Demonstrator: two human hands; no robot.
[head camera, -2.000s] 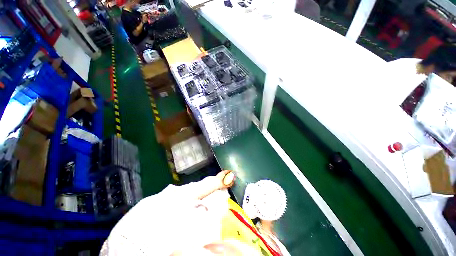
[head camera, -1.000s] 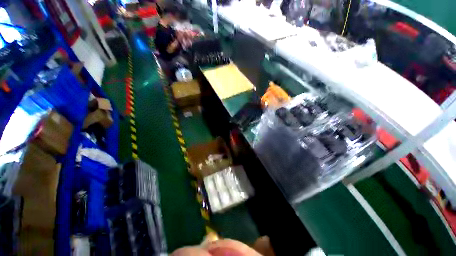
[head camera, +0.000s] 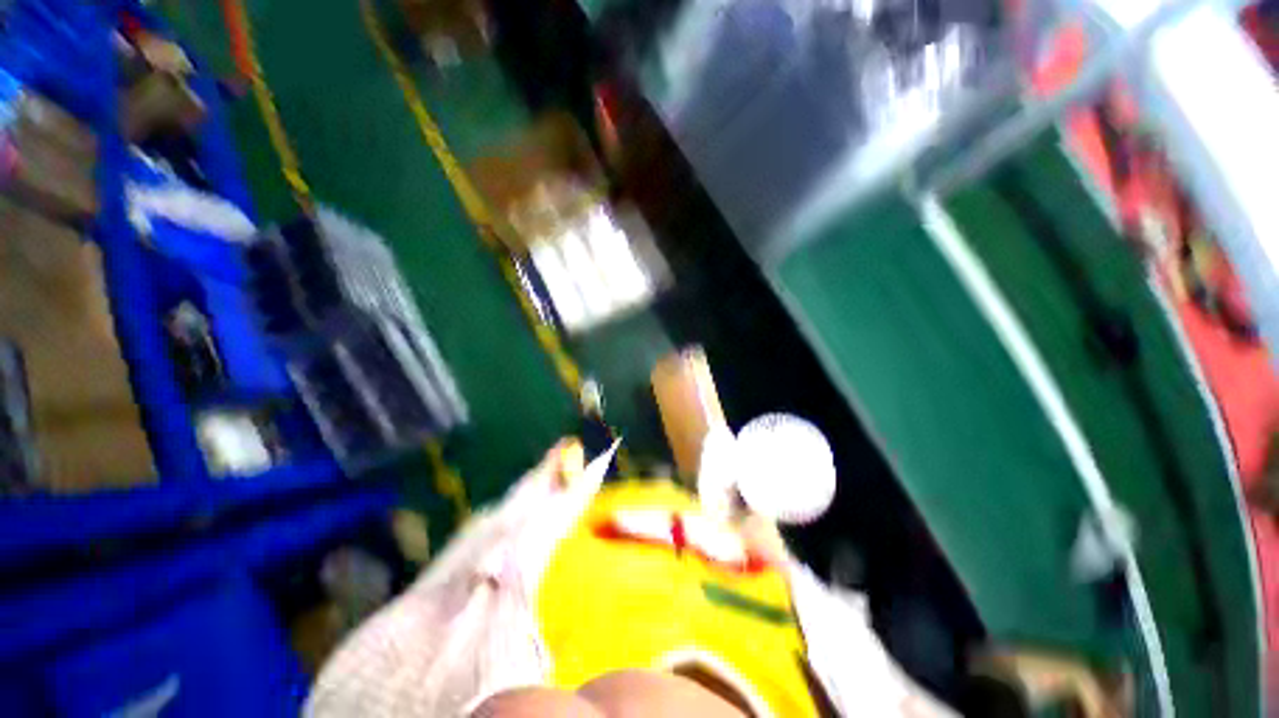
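The picture is strongly blurred. A small round white portable fan (head camera: 786, 467) is in front of the wearer's yellow top. My right hand (head camera: 759, 536) is just below the fan, small and blurred, and appears to hold it close to the chest. My left hand (head camera: 567, 460) shows only as a bit of skin at the end of a pale sleeve; its fingers cannot be made out. Nothing can be seen held in it.
A green-topped bench (head camera: 912, 407) runs along the right, with a stack of clear trays (head camera: 786, 112) at its top. Stacked trays of dark parts (head camera: 351, 337) stand by the blue rack (head camera: 140, 337) at left. A box with white contents (head camera: 596, 267) and a small wooden seat (head camera: 687, 404) are ahead.
The view has tilted down and swung. The clear tray stack has moved toward the top edge. The fan and yellow top, out of view a second ago, show again.
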